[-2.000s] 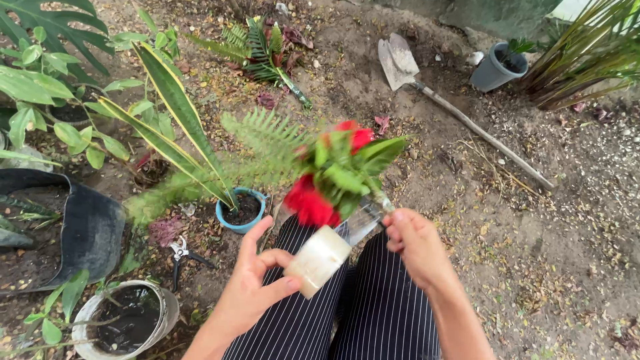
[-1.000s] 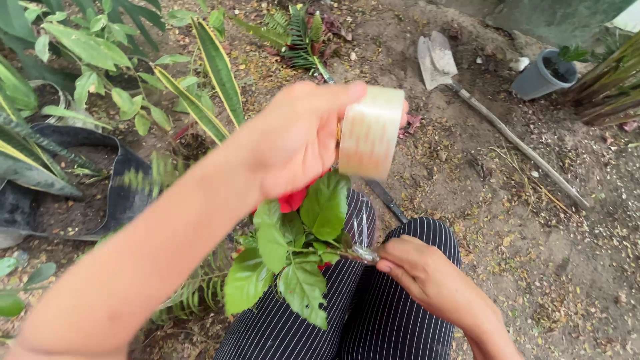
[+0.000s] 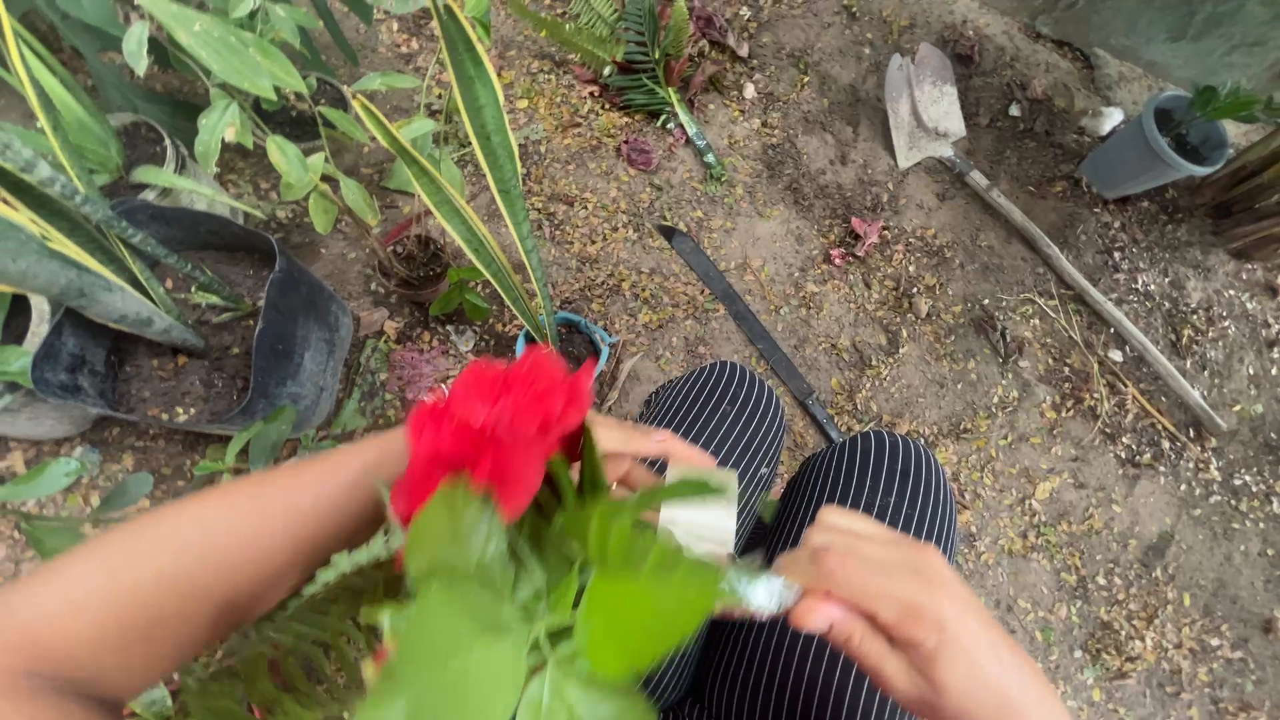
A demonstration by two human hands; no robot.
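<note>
My right hand (image 3: pixel 890 600) grips the stems of a leafy bunch with a red flower (image 3: pixel 495 430), close to where clear tape (image 3: pixel 762 592) wraps them. Behind the leaves, my left hand (image 3: pixel 645 450) holds a roll of clear packing tape (image 3: pixel 700 510), partly hidden by foliage. The bunch is blurred and spreads over my lap, with fern fronds (image 3: pixel 290 650) hanging at its lower left. Striped trousers cover my knees beneath both hands.
A machete (image 3: pixel 750 325) lies on the soil beyond my knees. Farther right is a shovel (image 3: pixel 1060 260) near a grey pot (image 3: pixel 1155 150). A snake plant stands in a blue pot (image 3: pixel 575 340); a black planter (image 3: pixel 300 340) is at left. A cut fern bundle (image 3: pixel 690 130) lies at the top.
My left hand has come down with the tape roll from above the bunch to behind its leaves. The bunch has turned, bringing the red flower into plain view. My right hand still grips the stems.
</note>
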